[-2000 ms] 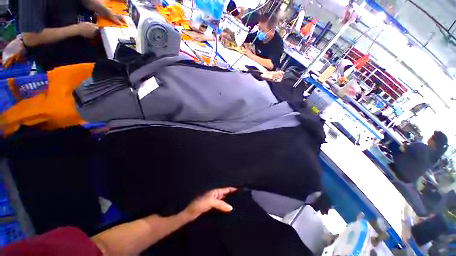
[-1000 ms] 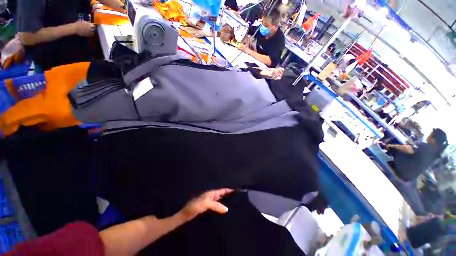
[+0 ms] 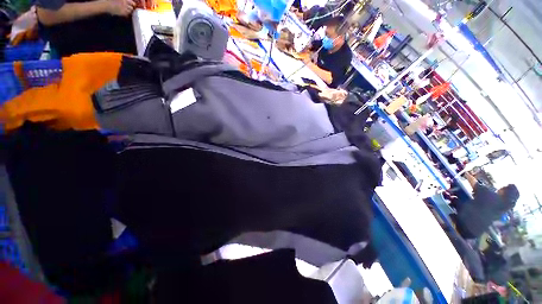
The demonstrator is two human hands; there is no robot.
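A black cut panel [image 3: 249, 279] lies at the bottom centre, its edge over a white surface. Behind it is a large stack of black panels [image 3: 238, 196], with grey panels [image 3: 261, 116] draped over the back. A small white ticket [image 3: 183, 100] lies on the grey panels. The top of the white and blue machine head [image 3: 397, 296] shows at the bottom edge. A dark red sleeve [image 3: 24, 288] is at the bottom left corner. Neither of my hands can be seen.
Orange fabric [image 3: 77, 89] lies over a blue crate [image 3: 41, 74] at the left. Another machine [image 3: 201, 32] stands behind the heap, beside a person's arm [image 3: 77, 13]. A masked person [image 3: 336, 56] sits farther back. A white table [image 3: 416, 237] runs along the right.
My left hand has left the picture, and its sleeve has dropped into the bottom left corner. The front black panel has shifted, baring grey cloth and white surface behind it. The view has tilted.
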